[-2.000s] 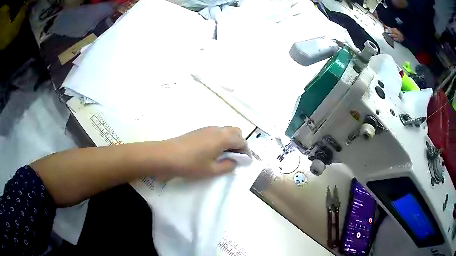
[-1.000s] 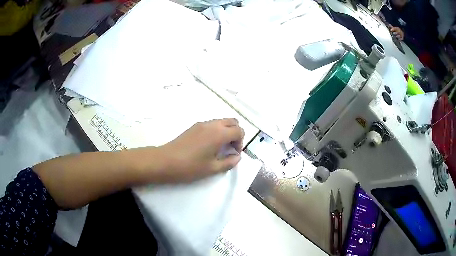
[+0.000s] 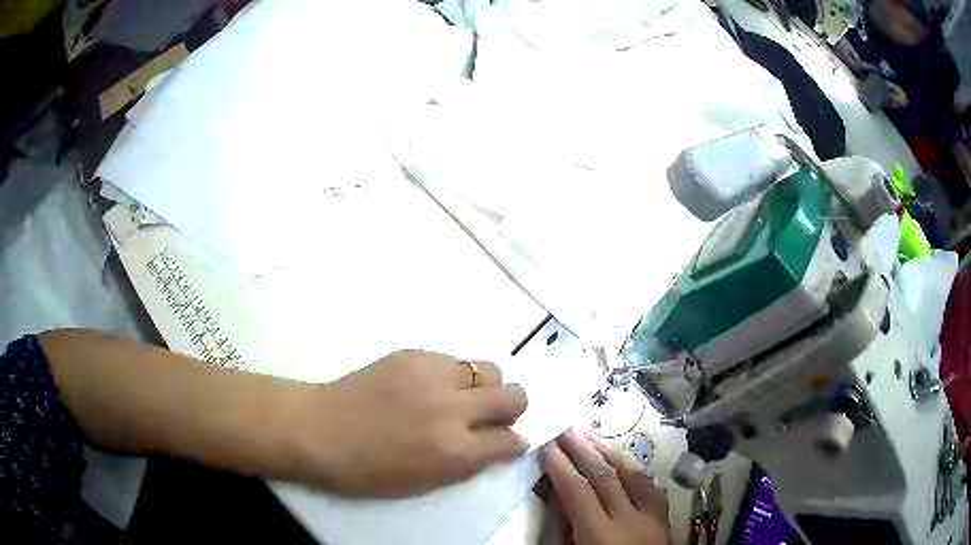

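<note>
A white fabric piece (image 3: 426, 513) lies under my left hand and runs towards the needle area. My left hand (image 3: 426, 420), with a ring on one finger, has its fingers curled on the fabric's edge, left of the presser foot (image 3: 603, 392). My right hand (image 3: 609, 488) lies in front of the needle plate, cut off by the bottom edge, its fingertips at the fabric's edge. The sewing machine's green cover (image 3: 745, 250) stands right of the needle. Bright light washes out the fabric's outline.
Stacked white pieces (image 3: 256, 128) lie at the back left, and more white cloth (image 3: 628, 117) behind the machine. Snips (image 3: 705, 513) and a purple-lit phone (image 3: 760, 513) lie below the machine head. Another person's hand (image 3: 894, 96) shows at the top right.
My right hand has come into view beside the needle plate. My left hand has moved down slightly with the fabric. The view has shifted, so the machine head looks larger and lower.
</note>
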